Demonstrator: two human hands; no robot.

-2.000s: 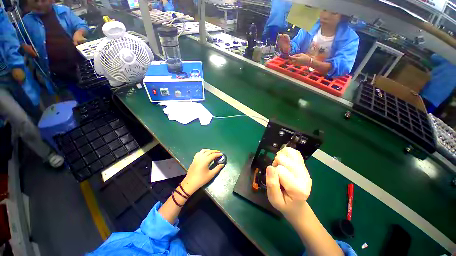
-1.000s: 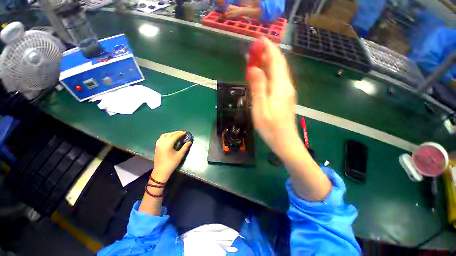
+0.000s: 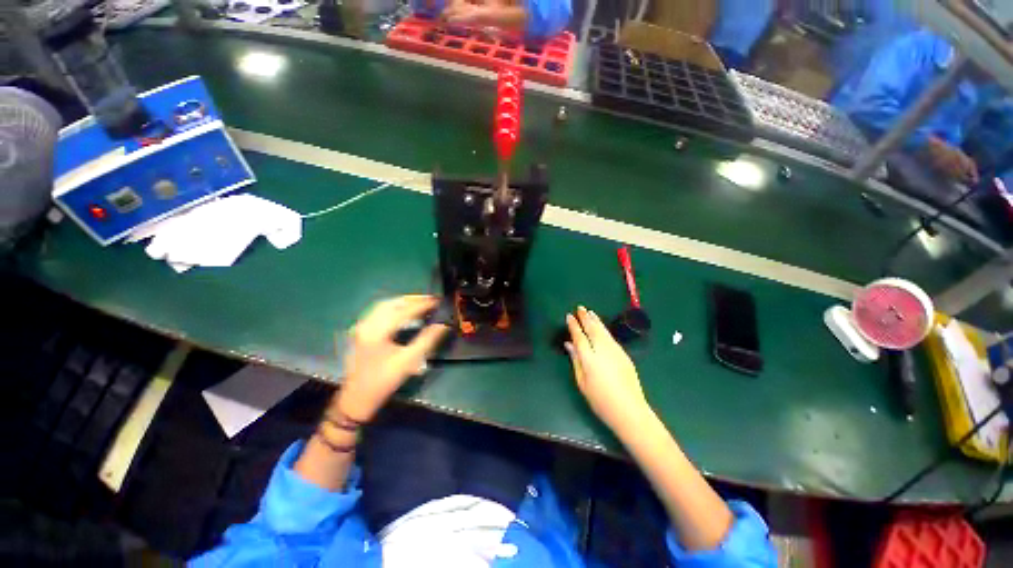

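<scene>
The black press fixture (image 3: pixel 484 239) stands upright on its flat base, with its red-gripped lever (image 3: pixel 508 111) pointing up and nobody holding it. Orange bits show low down at the nest. My left hand (image 3: pixel 385 346) is at the left edge of the base, its fingers around a small round black part (image 3: pixel 413 330), which they partly hide. My right hand (image 3: pixel 600 361) lies low over the bench right of the press, palm down. A dark thing shows by its fingertips; whether it is gripped cannot be told. A round black part (image 3: pixel 631 324) lies beside the red marker pen (image 3: pixel 630 276).
A blue bench instrument (image 3: pixel 156 166) and white cloth (image 3: pixel 222 231) are at left, with a fan (image 3: pixel 24 155) at the edge. A phone (image 3: pixel 734 327), small pink-faced fan (image 3: pixel 892 314) and yellow tray (image 3: pixel 964 388) are at right. Red (image 3: pixel 483 51) and black (image 3: pixel 672 91) trays lie across the bench.
My right hand has let go of the lever and come down to the bench right of the press. The lever now stands up. My left hand has moved to the base with its black part.
</scene>
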